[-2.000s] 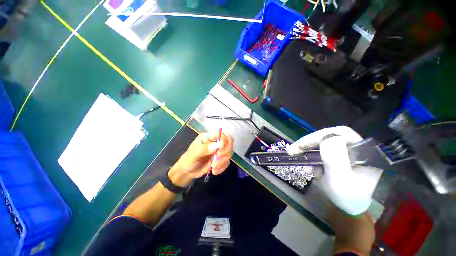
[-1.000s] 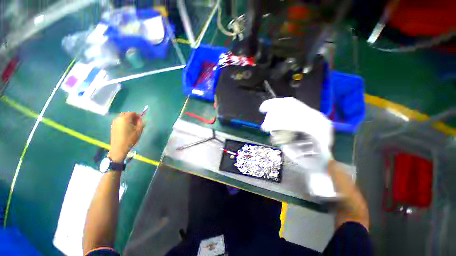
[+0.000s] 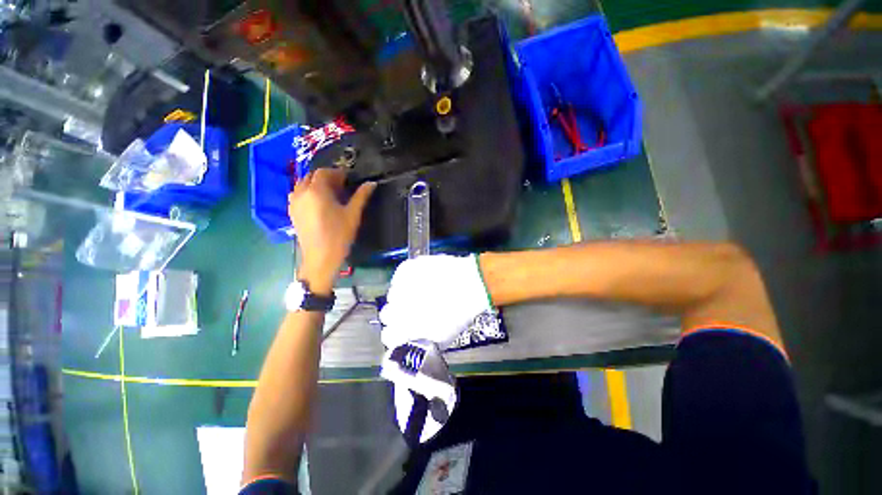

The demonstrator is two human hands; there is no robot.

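Note:
My right hand [image 3: 437, 302], in a white glove, is closed around an adjustable wrench [image 3: 419, 220]. Its holed handle end points over the black press base [image 3: 484, 208] and its wide jaw points toward me. My bare left hand [image 3: 324, 218] is at the base's left side, by the bunch of red and white leads [image 3: 324, 137]. Its thumb is near a thin dark bar [image 3: 418, 171] on the base; whether it grips anything is unclear. The white terminals [image 3: 479, 332] are partly hidden behind my glove. A short dark and red lead [image 3: 239, 322] lies on the green mat.
Blue bins stand left [image 3: 271, 189] and right [image 3: 580, 97] of the press; the right one holds red-handled pliers [image 3: 573, 131]. A thin forked black lead [image 3: 356, 302] lies on the ribbed ledge [image 3: 580, 332]. Plastic bags [image 3: 135, 242] and papers [image 3: 174, 305] are at left.
My left hand has moved from above the mat to the press base. A lead it held earlier appears to lie on the mat. The wrench has turned lengthwise, and the view has shifted.

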